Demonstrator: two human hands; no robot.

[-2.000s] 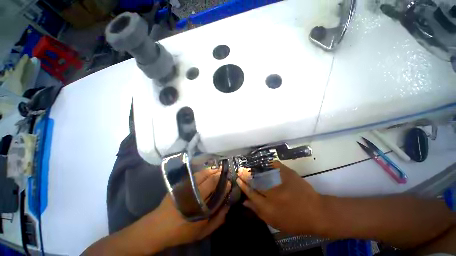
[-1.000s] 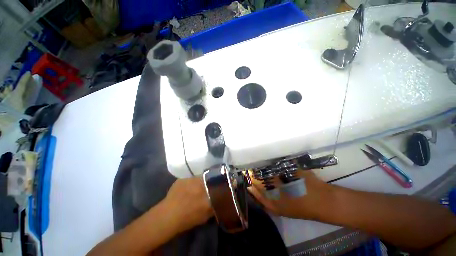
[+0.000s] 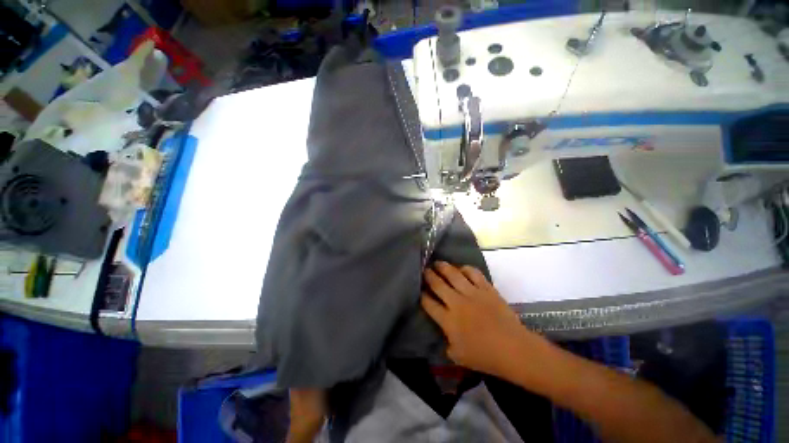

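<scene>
The dark grey garment piece [image 3: 346,251] lies over the white table and hangs off its front edge. Its pale-stitched seam runs through the needle area [image 3: 443,192] of the white sewing machine [image 3: 510,69]. My right hand [image 3: 463,313] is on the cloth's right part, just in front of the needle, with bent fingers holding the cloth beside the seam. My left hand is hidden under the hanging cloth; only part of the wrist or forearm [image 3: 306,414] shows at the bottom.
Pink and blue snips [image 3: 653,242], a black pad [image 3: 586,177] and a black disc [image 3: 702,228] lie on the right. Yellow-green-handled scissors [image 3: 38,279] lie far left. Blue crates [image 3: 748,372] stand below the table. A red stool [image 3: 169,54] is behind left.
The view has drawn back from the machine head. Both hands have left the needle area: the right came toward me, the left went down under the cloth. The cloth now lies spread out.
</scene>
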